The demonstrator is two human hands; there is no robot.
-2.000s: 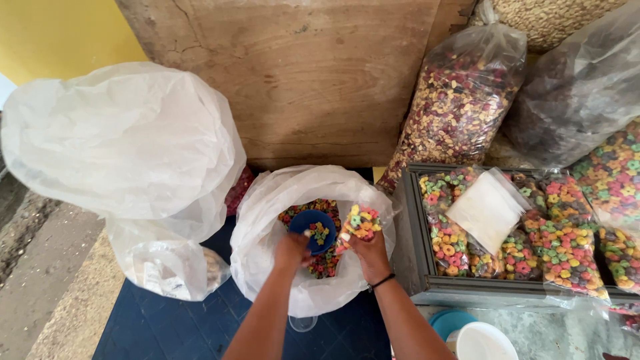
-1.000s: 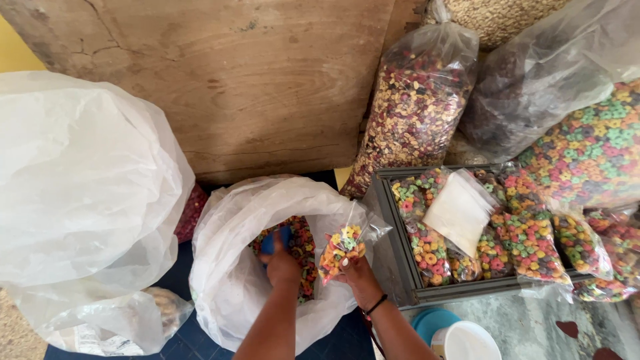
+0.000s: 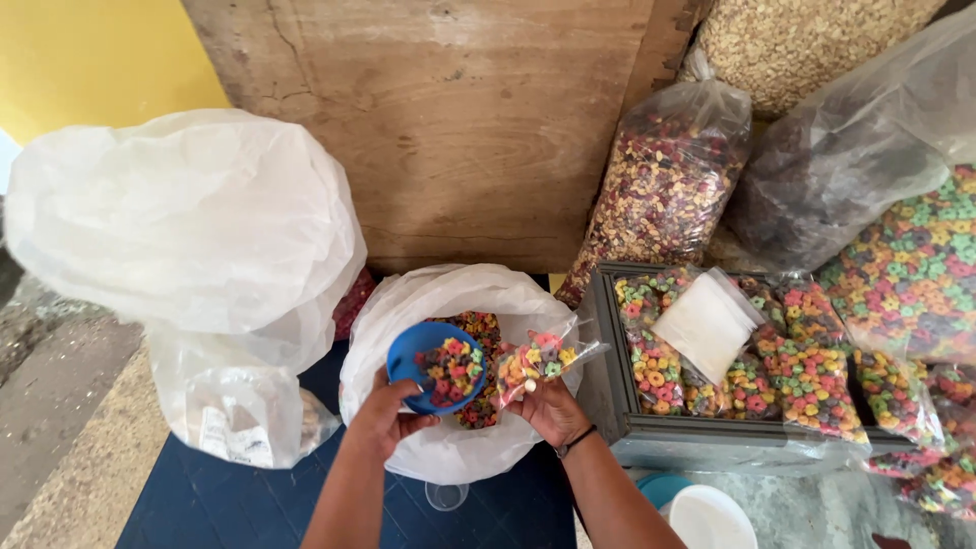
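My left hand (image 3: 393,412) grips the rim of a blue plastic bowl (image 3: 436,364), which is tilted and holds colorful cereal pieces. Beside it, my right hand (image 3: 550,408) holds a small clear plastic bag (image 3: 537,362) partly filled with the same kind of cereal. Both are over a large open white plastic sack (image 3: 450,286) with more colorful cereal (image 3: 480,332) inside. A dark band is around my right wrist.
A gray crate (image 3: 621,427) with filled cereal bags and a stack of clear bags (image 3: 709,324) stands at right. Large filled sacks (image 3: 663,183) lean behind it. White plastic bags (image 3: 183,221) bulge at left. A clear cup (image 3: 446,496) is on the blue table (image 3: 229,499).
The blue bowl, down in the sack one second ago, is now raised near the small bag with cereal in it. My right hand still holds the small bag.
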